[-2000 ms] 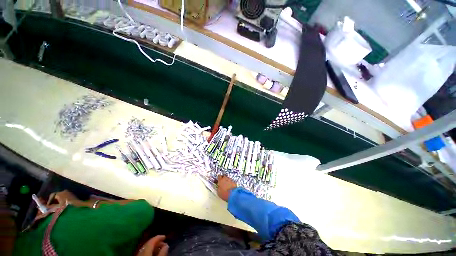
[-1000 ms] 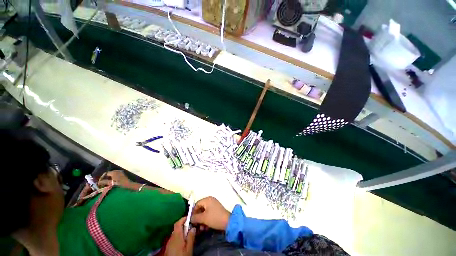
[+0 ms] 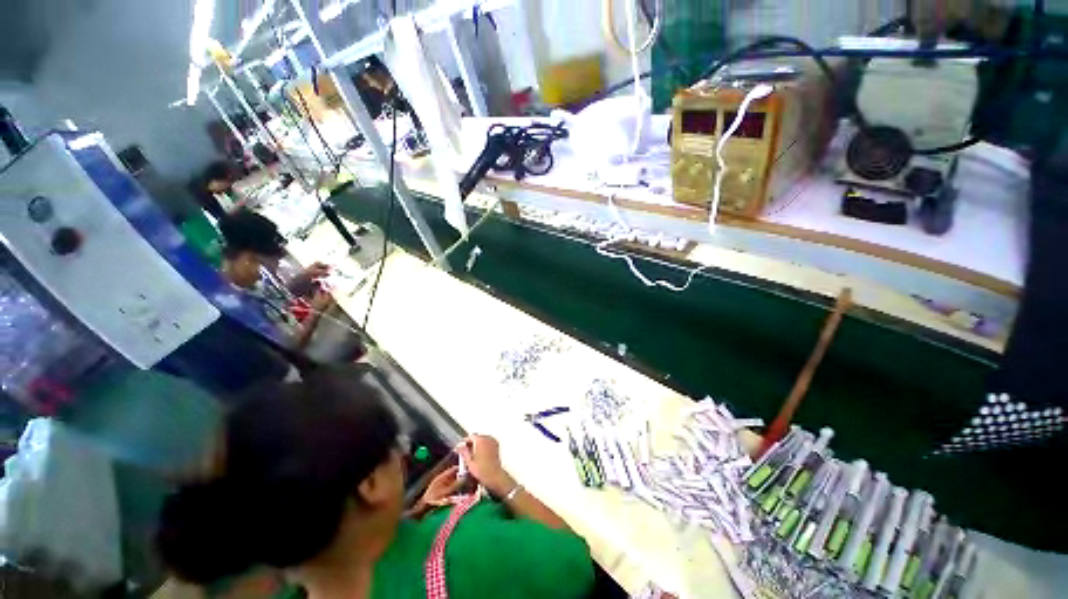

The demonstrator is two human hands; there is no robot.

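Note:
Neither of my hands can be made out; a small pinkish patch at the bottom edge is too cut off to tell. A dense row of white, green and black stick bodies (image 3: 861,527) lies on the cream worktop at the lower right. A loose heap of white plastic strips (image 3: 703,474) lies left of it. A smaller group of green-and-white sticks (image 3: 589,460) lies beside the heap. Small pliers with dark blue handles (image 3: 546,422) lie spread open. Tiny grey parts lie in piles, one near the pliers (image 3: 604,401) and one farther up (image 3: 527,356).
A coworker in green (image 3: 492,556) with a red-checked strap sits close at left, hands at a small white piece. More people sit farther up the line. A brown stick (image 3: 810,369) leans across the dark green belt (image 3: 691,339). Equipment (image 3: 732,146) and a white cable stand on the shelf.
The view has swung left and up, showing more of the line. My hands, last seen with a white stick at the bottom edge, have left the picture.

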